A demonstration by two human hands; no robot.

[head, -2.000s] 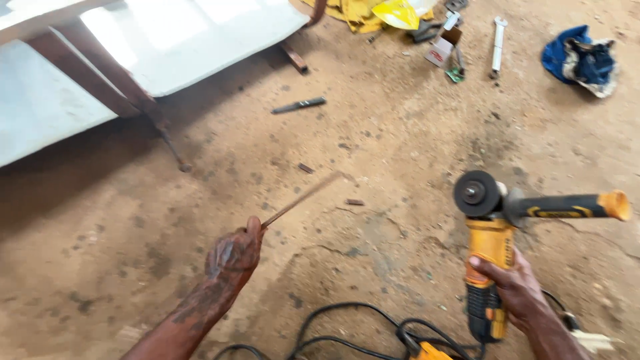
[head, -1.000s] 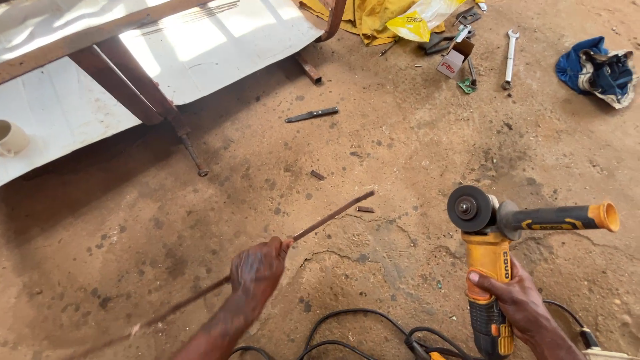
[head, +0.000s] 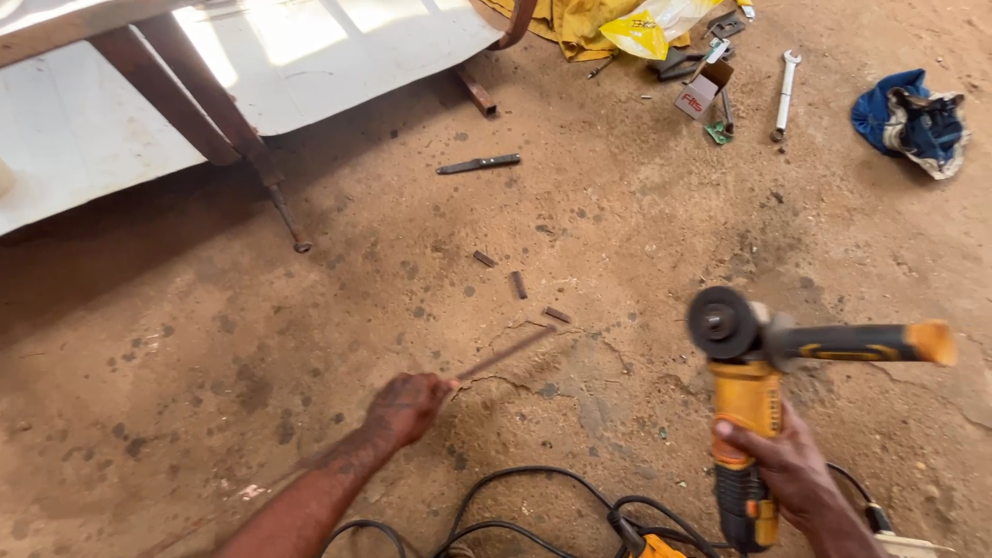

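My left hand is closed around a thin rusty metal rod, whose far end points up and right over the floor. Several short cut metal pieces lie beyond that end, among them a small piece close to the tip. At the right, my right hand grips the body of a yellow and black angle grinder. Its dark disc faces up, and the side handle sticks out to the right. The disc is apart from the rod.
Black cable loops along the bottom. A flat dark metal tool lies mid-floor. Farther off are a combination wrench, a small open box, a blue cloth cap and yellow cloth. A rusty metal frame with white sheet stands upper left.
A third short metal piece now lies on the floor, where the earlier frames show two. The rod's far end has moved back toward me since a second ago.
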